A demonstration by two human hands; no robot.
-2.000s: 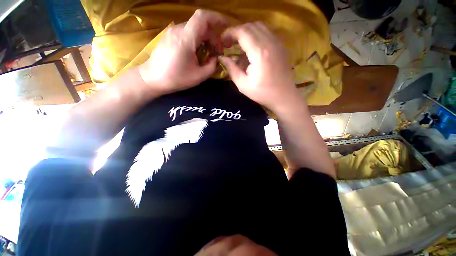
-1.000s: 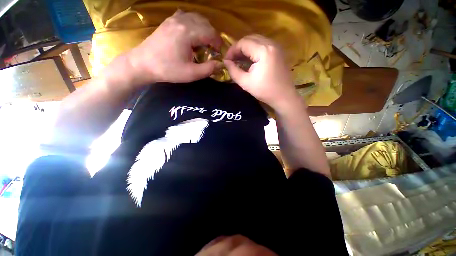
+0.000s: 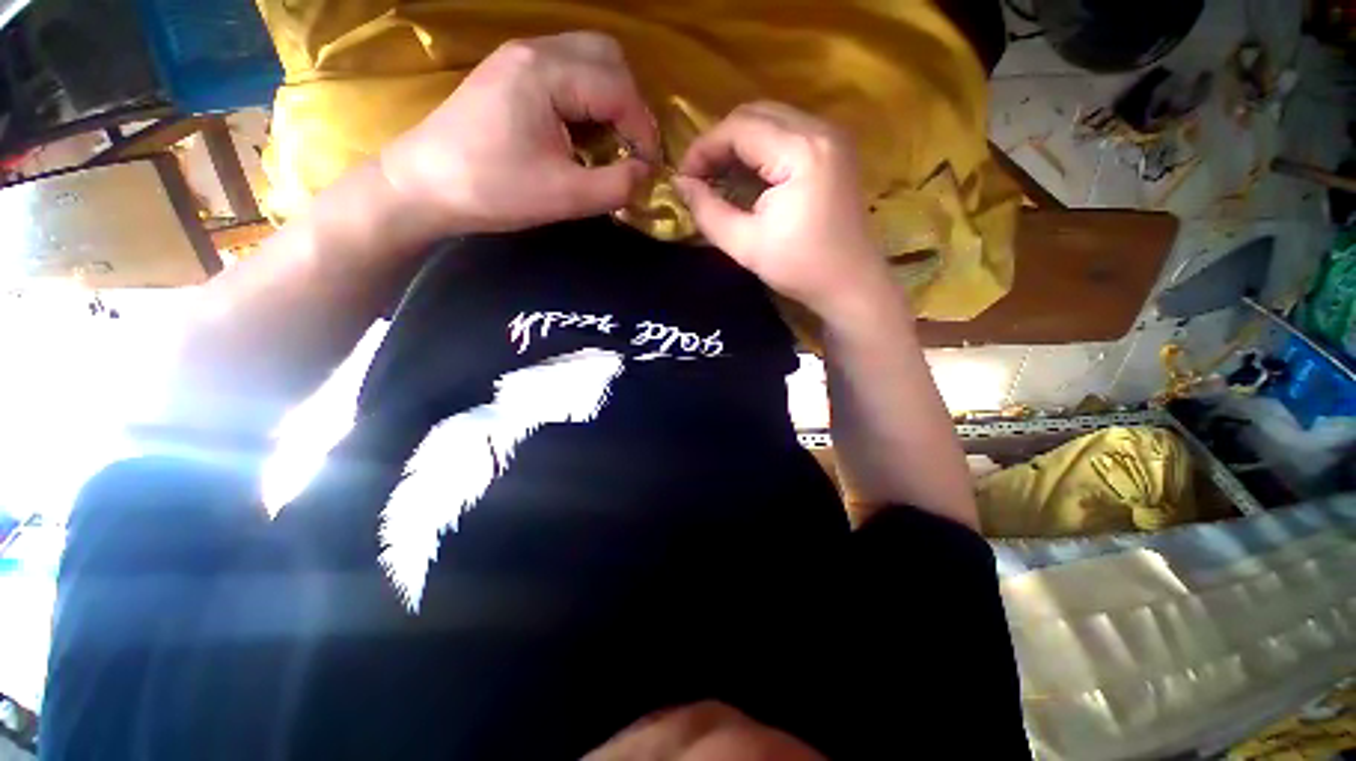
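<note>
A large mustard-yellow garment piece (image 3: 833, 60) lies over the lap at the top of the view. My left hand (image 3: 521, 141) pinches a fold of it between thumb and fingers. A thin dark, slightly shiny sliver shows at the left fingertips; I cannot tell what it is. My right hand (image 3: 781, 193) is just to the right, with thumb and index finger closed together beside the fold. What they pinch is too small to tell. A small gap shows between the two hands' fingertips.
A brown wooden board (image 3: 1086, 275) lies under the cloth at right. A trough (image 3: 1227, 476) holds a crumpled yellow heap (image 3: 1101, 483), beside a cream fabric-covered surface (image 3: 1175, 625). A blue crate (image 3: 216, 57) stands at upper left. Scraps lie on the floor at upper right.
My hands are slightly farther apart at the fingertips than before. My left hand has turned flatter and my right hand has shifted slightly down and right. The dark sliver shows more clearly.
</note>
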